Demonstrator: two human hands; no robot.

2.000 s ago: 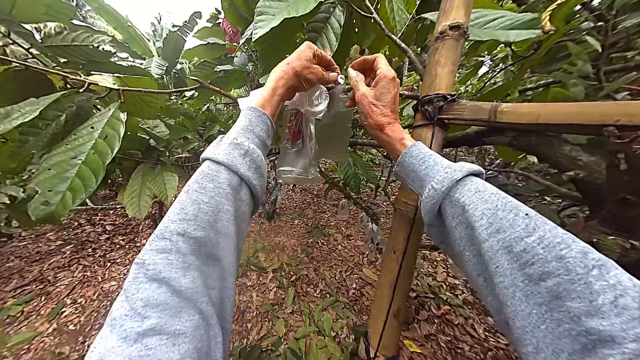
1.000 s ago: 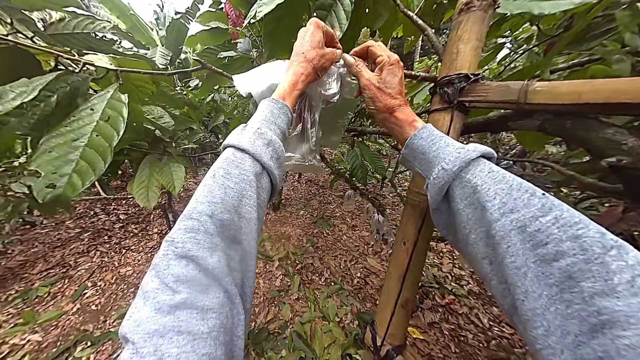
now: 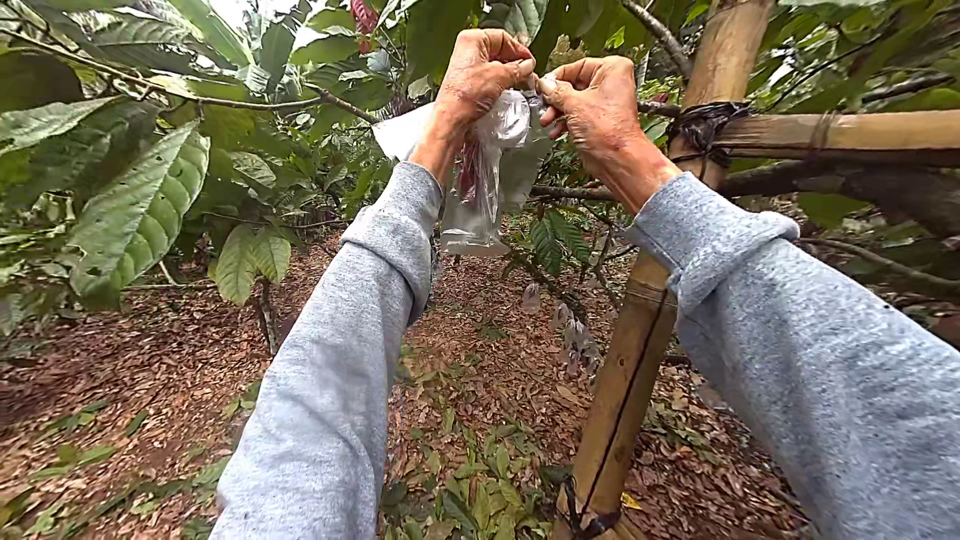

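My left hand (image 3: pixel 480 79) and my right hand (image 3: pixel 600 105) are raised at the upper middle, fingertips almost touching. Both pinch the gathered top of a clear plastic bag (image 3: pixel 480 202), which hangs between and below them. Something dark red shows through the bag. A white sheet-like piece (image 3: pixel 401 133) sticks out to the left behind my left wrist; its material is unclear. Exactly what lies between the fingertips is too small to tell.
A bamboo post (image 3: pixel 630 367) stands close on the right, lashed with black plastic (image 3: pixel 705 131) to a horizontal bamboo pole (image 3: pixel 847 136). Large green leaves (image 3: pixel 142 210) and a thin branch (image 3: pixel 225 103) reach in from the left. Small clear bags (image 3: pixel 577 341) hang lower down. Leaf litter covers the ground.
Two seconds ago the fingertips were slightly apart with a small pale thing near them; now they are close together at the bag's top. The white piece shows more beside my left wrist.
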